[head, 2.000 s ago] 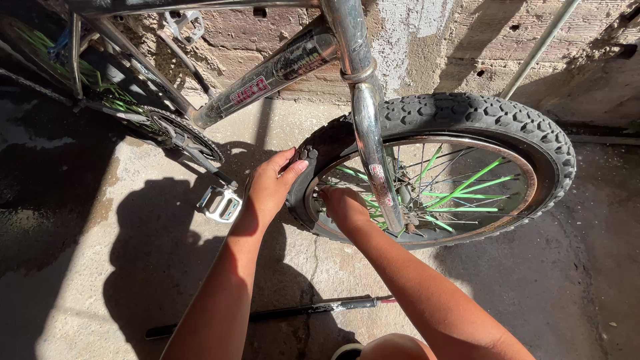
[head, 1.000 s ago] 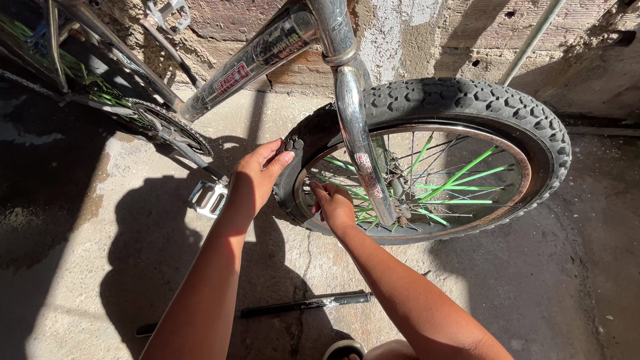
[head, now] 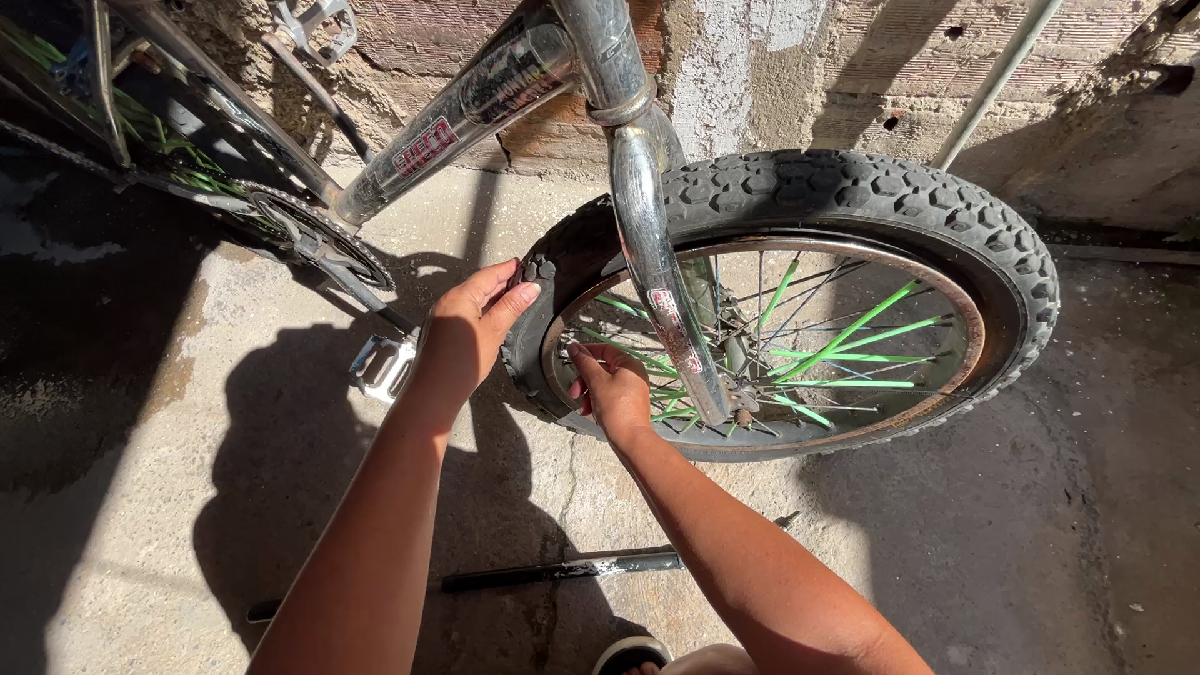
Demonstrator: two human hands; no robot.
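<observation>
A bicycle's front wheel, with a knobby black tire [head: 844,192], a rusty rim [head: 977,328] and green spoke covers [head: 848,342], sits in the chrome fork [head: 647,206]. My left hand [head: 473,323] grips the tire's left side, thumb on the tread and fingers behind it. Inside the rim's left edge, my right hand [head: 611,386] has its thumb and fingertips pinched together at the rim near the spokes; whatever small part lies between them is too hidden to tell.
The chrome frame [head: 450,131] runs up to the fork, with a chainring [head: 319,234] and a white pedal [head: 384,368] at left. A brick wall [head: 900,84] stands behind, a pale pole [head: 998,84] against it. A thin black rod-like tool [head: 562,570] lies on the concrete floor.
My right hand's fingers, hidden inside the rim two seconds ago, now show pinched at its left edge. My left hand stays on the tire.
</observation>
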